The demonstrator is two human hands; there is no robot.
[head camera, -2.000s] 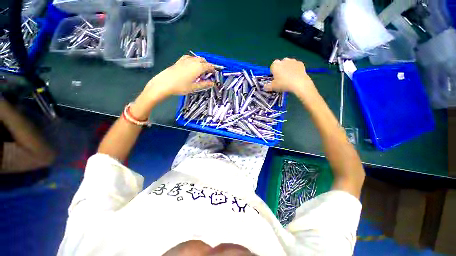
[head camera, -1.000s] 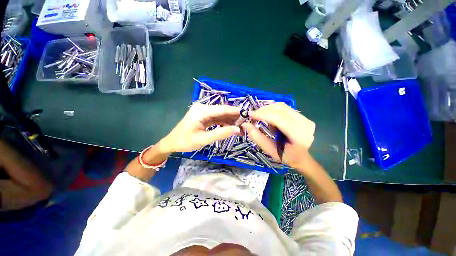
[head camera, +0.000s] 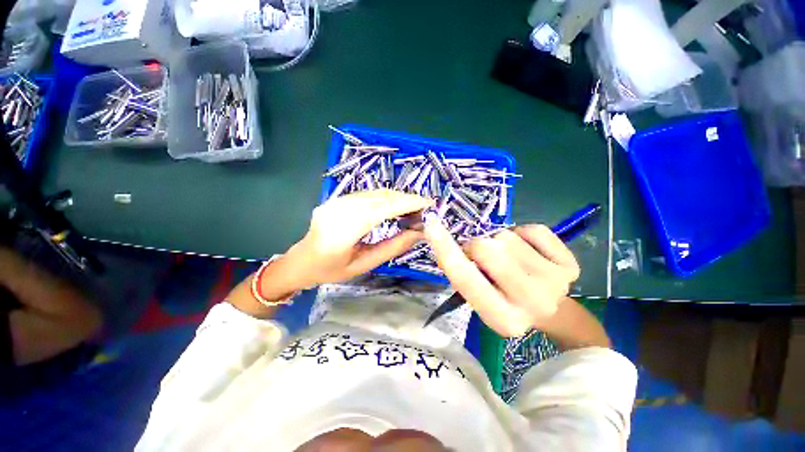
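Note:
A blue parts tray [head camera: 422,139] heaped with silver metal tips [head camera: 477,190] lies at the bench's near edge. My left hand [head camera: 357,234] is over the tray's near left part, thumb and fingers pinched on a small metal part [head camera: 429,214], mostly hidden by the fingers. My right hand [head camera: 521,269] is at the tray's near right corner, with its index finger reaching to that part. It holds a dark, slim pen or tool [head camera: 578,222] with a blue end pointing right; the dark other end shows below the hand.
Two clear boxes of metal parts [head camera: 256,132] stand at left, near a white carton [head camera: 106,31]. An empty blue tray [head camera: 702,194] lies at right. A black flat case [head camera: 543,78] and plastic bags [head camera: 644,57] are at back right. A green bin [head camera: 497,357] is below. A person's arm [head camera: 53,305] shows at left.
Since two seconds ago my hands have left the tray's far corners and met over its near part. In the last second the dark tool has swung out to the right of my right hand.

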